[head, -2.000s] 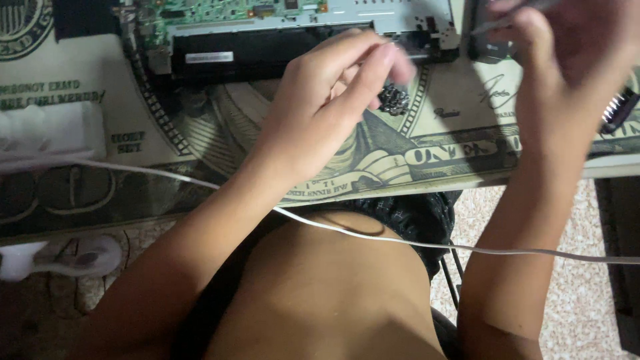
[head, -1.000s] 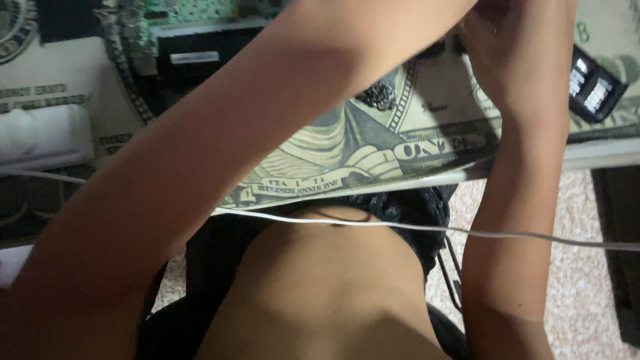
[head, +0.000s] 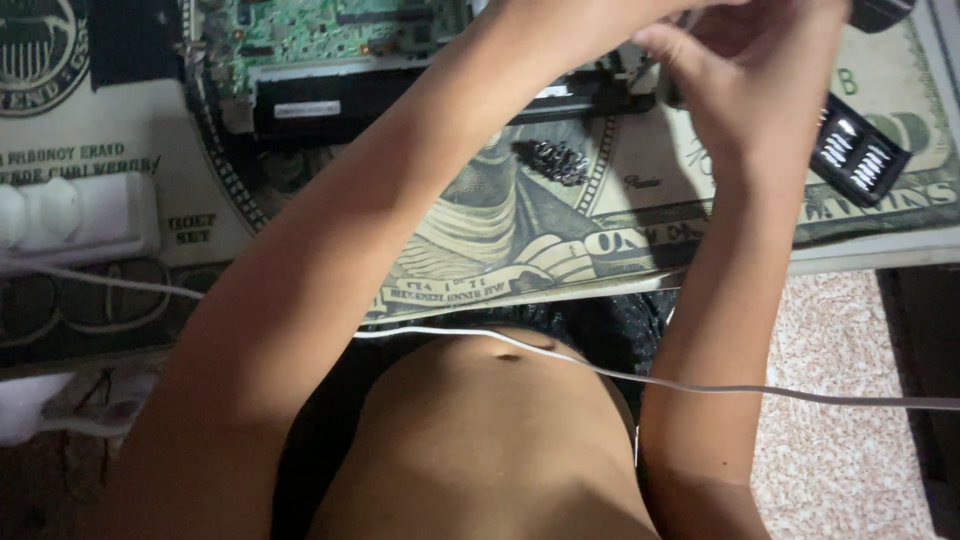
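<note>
Both my hands are raised together at the upper right, partly cut off by the top edge. My right hand has its thumb and fingers bent; what lies between them is too hidden to tell. Only a small part of my left hand shows beside it, its fingers out of sight. Under my left forearm lies an opened electronic device with a green circuit board and a black battery-like bar bearing a label. A small heap of dark metal screws sits on the mat just below the device.
A black case of driver bits lies right of my right wrist. A white power strip rests at the left. A white cable runs across in front of my body. The banknote-print mat covers the table up to its near edge.
My left hand has moved from above the black bar to the upper right, beside my right hand. The bit case now shows more fully beside my right wrist.
</note>
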